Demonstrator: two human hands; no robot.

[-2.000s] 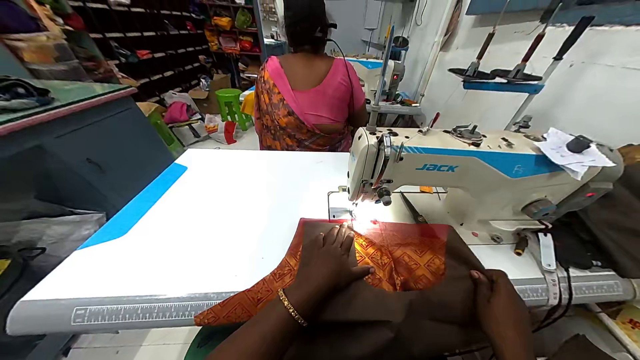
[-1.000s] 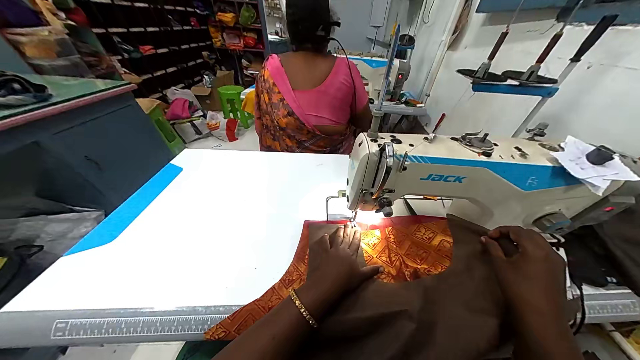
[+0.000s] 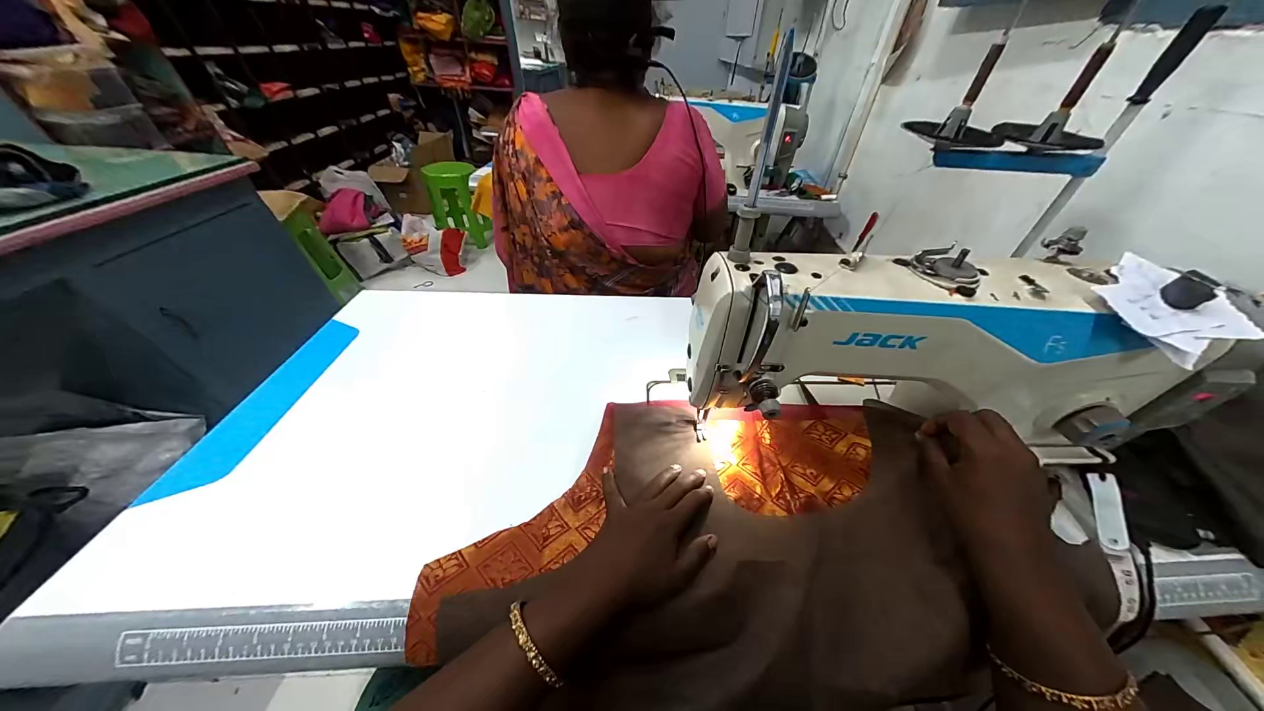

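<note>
A brown fabric piece point(image 3: 790, 592) with patterned orange fabric point(image 3: 800, 464) showing at its rounded cutout and left edge lies on the white sewing table. Its upper edge is under the presser foot point(image 3: 700, 427) of a Jack sewing machine point(image 3: 918, 326), whose lamp lights the spot. My left hand point(image 3: 657, 538) rests flat on the brown fabric just below the foot, fingers apart. At the right, beneath the machine arm, my right hand point(image 3: 978, 464) has its fingers closed on the fabric's upper right part. Gold-coloured bangles circle both wrists.
A person point(image 3: 612, 188) sits ahead with their back turned, near another sewing machine point(image 3: 780, 138). Papers point(image 3: 1175, 306) lie on the machine head, with a thread stand point(image 3: 1017, 158) behind. A ruler strip point(image 3: 267, 642) runs along the table's front edge; a dark cabinet point(image 3: 158, 286) stands left.
The cutout's patterned fabric shows more fully than two seconds ago, where a brown part covered some of it. My right hand has moved up and right, close to the machine arm.
</note>
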